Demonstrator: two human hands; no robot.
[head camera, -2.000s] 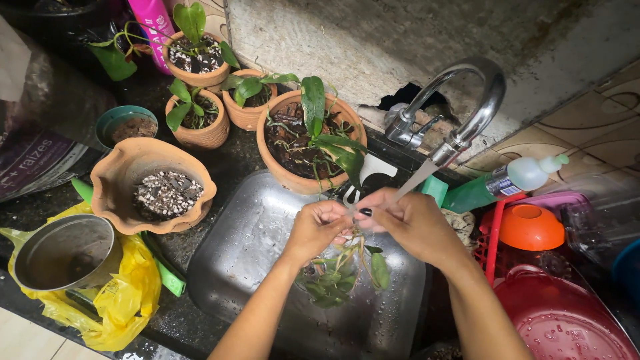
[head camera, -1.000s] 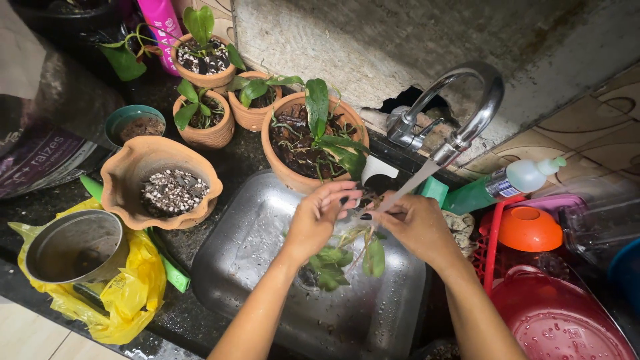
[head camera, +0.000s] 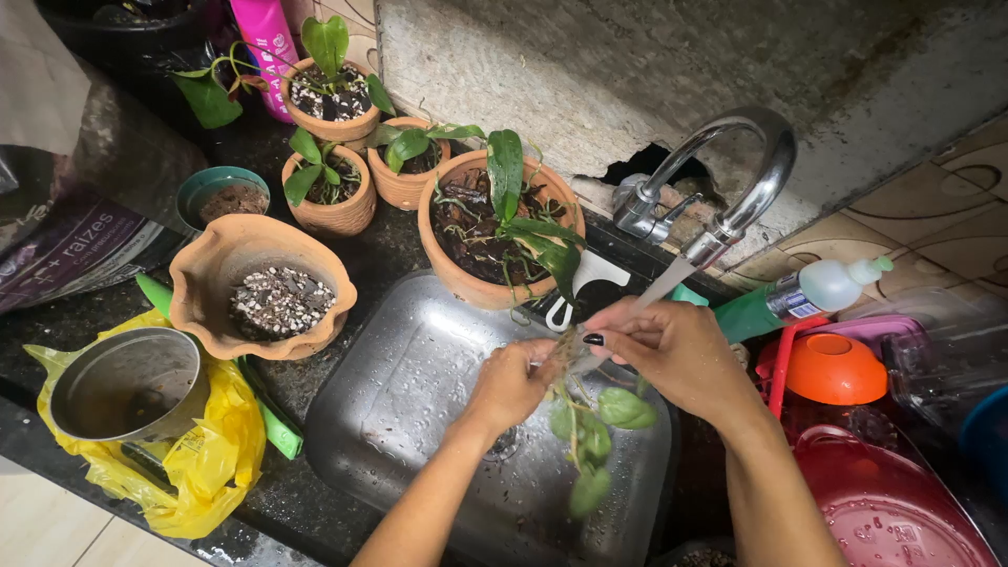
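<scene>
Over the stainless steel sink (head camera: 394, 378), both hands are at the roots of a small leafy plant (head camera: 591, 437), which hangs leaves down. My left hand (head camera: 512, 382) grips the root end from the left. On the right, my right hand (head camera: 669, 350) pinches at the roots with thumb and fingers, a dark-painted thumbnail showing. Water runs from the curved chrome faucet (head camera: 768, 150) onto the right fingers and the roots. The fingertips partly hide the roots. Just behind the hands stands a terracotta pot with an orchid-like plant (head camera: 449, 276).
Left of the sink are a scalloped clay pot (head camera: 189, 276) with white and dark grit, a grey pot (head camera: 126, 378) on a yellow plastic bag (head camera: 228, 449), and smaller potted plants behind. At right lie a green soap bottle (head camera: 748, 315), an orange bowl (head camera: 836, 370) and a red basin (head camera: 890, 488).
The hands have shifted from spread fingers around the roots to a closer grip on them. The plant's leaves now hang lower and more stretched out below the hands.
</scene>
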